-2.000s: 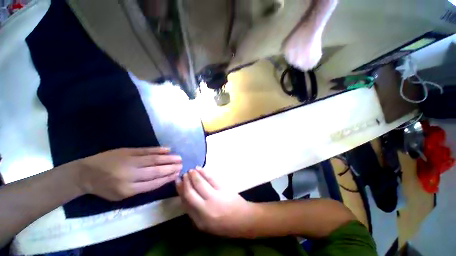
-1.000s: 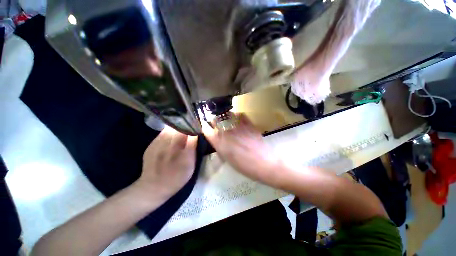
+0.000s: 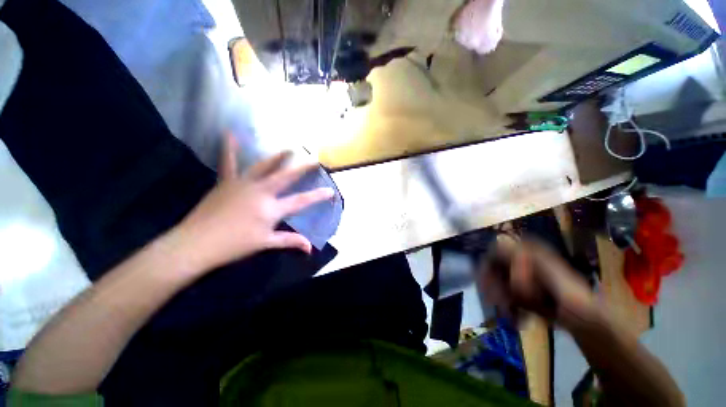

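A black fabric panel (image 3: 103,135) lies across the left of the table. A grey-blue piece (image 3: 320,219) with a curved end lies on it. My left hand (image 3: 255,211) rests over the grey-blue piece with its fingers spread. My right hand (image 3: 529,278), blurred by motion, is at the right beyond the table's front edge. It is shut on fabric scissors (image 3: 436,187), whose blurred blades point up and left over the white table edge; the handles are mostly hidden by the hand.
The sewing machine head and presser foot (image 3: 360,93) stand just beyond the work. Green snips (image 3: 548,122) lie by the control panel (image 3: 603,82). A metal bowl (image 3: 621,219) and red bag (image 3: 654,250) are at the right.
The black scissors have left the machine bed and are in my right hand, now at the right. My left hand has come away from the needle area and spread out. The grey-blue piece shows again.
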